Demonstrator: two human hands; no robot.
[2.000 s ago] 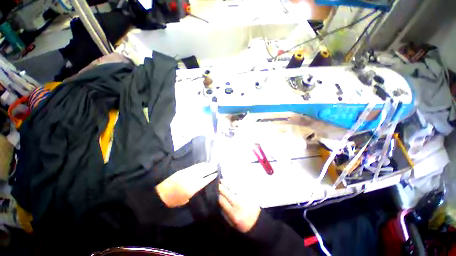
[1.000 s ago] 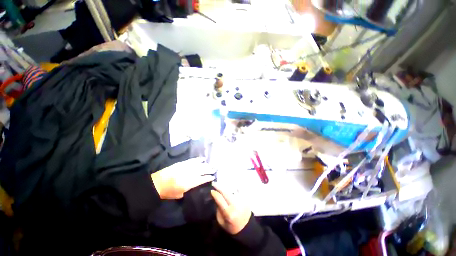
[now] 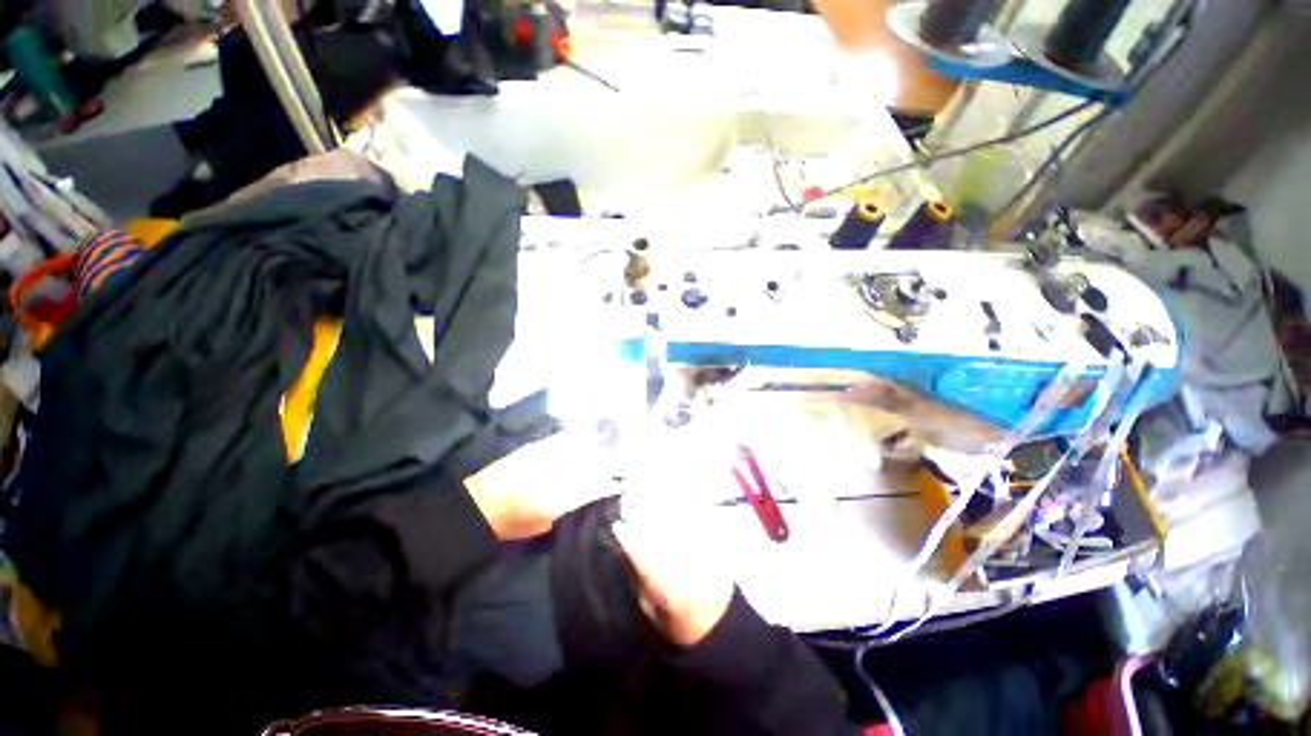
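Observation:
The dark grey-black garment (image 3: 216, 360) lies heaped left of the white and blue sewing machine (image 3: 805, 309), and part of it runs to the needle area, which is washed out by glare. My left hand (image 3: 525, 489) lies on the cloth just left of the needle area, its fingers lost in the glare. My right hand (image 3: 676, 568) is at the edge of the dark cloth in front of the needle, fingers pointing up and left and seeming to hold the cloth edge. The red thread snips (image 3: 762, 496) lie on the table right of my right hand.
A parts tray (image 3: 1143, 496) with metal bits sits at the table's right. Pale tapes (image 3: 1028, 460) hang over the machine's right end. Dark thread cones (image 3: 922, 224) stand behind the head. A striped item (image 3: 108, 262) with an orange-red handle (image 3: 40, 295) lies far left.
My left hand has moved forward toward the needle area, into the glare. My right hand has shifted slightly up and right, with the dark cloth edge now raised beside it. The camera view has shifted slightly.

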